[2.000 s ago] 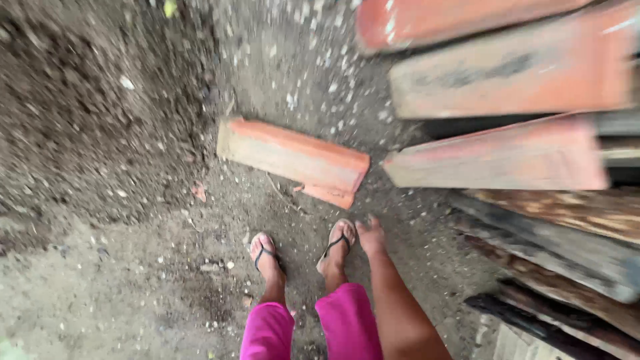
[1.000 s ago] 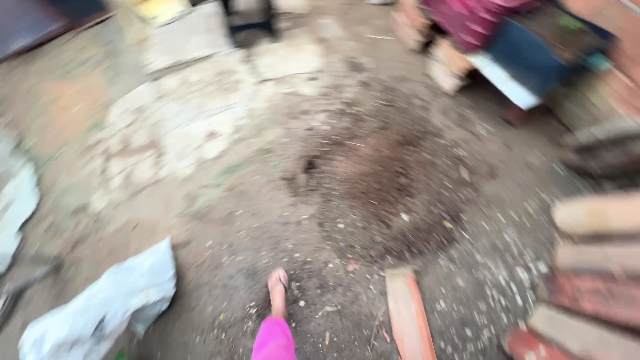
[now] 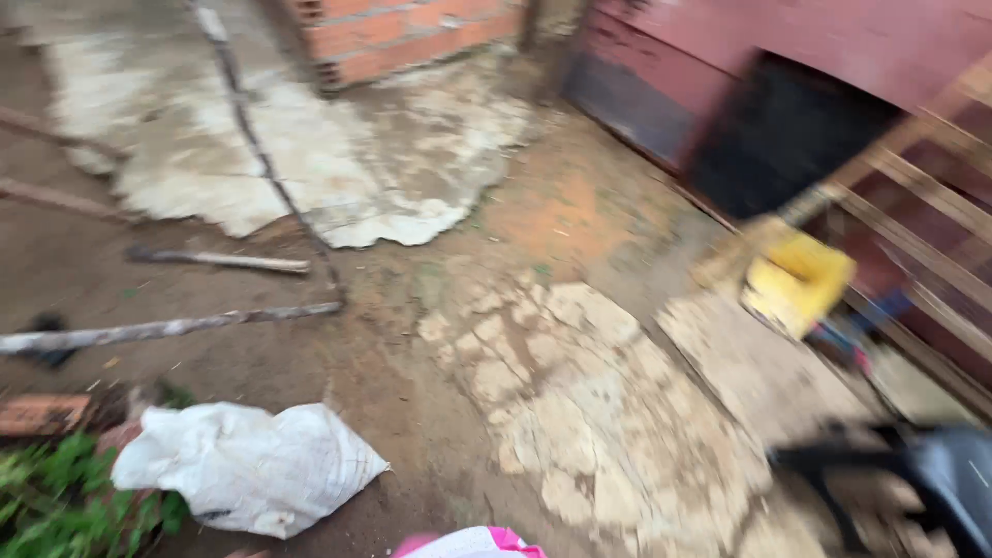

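Note:
Only a small blurred patch of skin shows at the bottom edge, left of centre; it may be the fingertips of my left hand (image 3: 248,554), and what they do cannot be told. My right hand is out of view. Pink and white cloth (image 3: 473,544) of my clothing shows at the bottom middle. The nearest object to the patch of skin is a filled white woven sack (image 3: 256,465), lying on the dirt at the lower left.
Wooden poles (image 3: 170,329) lie at left beside a rough concrete slab (image 3: 387,186). Cracked paving (image 3: 573,403) spans the middle. At right are a yellow container (image 3: 798,283), a wooden ladder-like frame (image 3: 922,178) and a blurred black object (image 3: 852,465). A brick wall (image 3: 411,35) stands behind.
The view has swung far away from the clay tiles and my feet. My right hand, seen low beside my foot two seconds ago, is out of view now.

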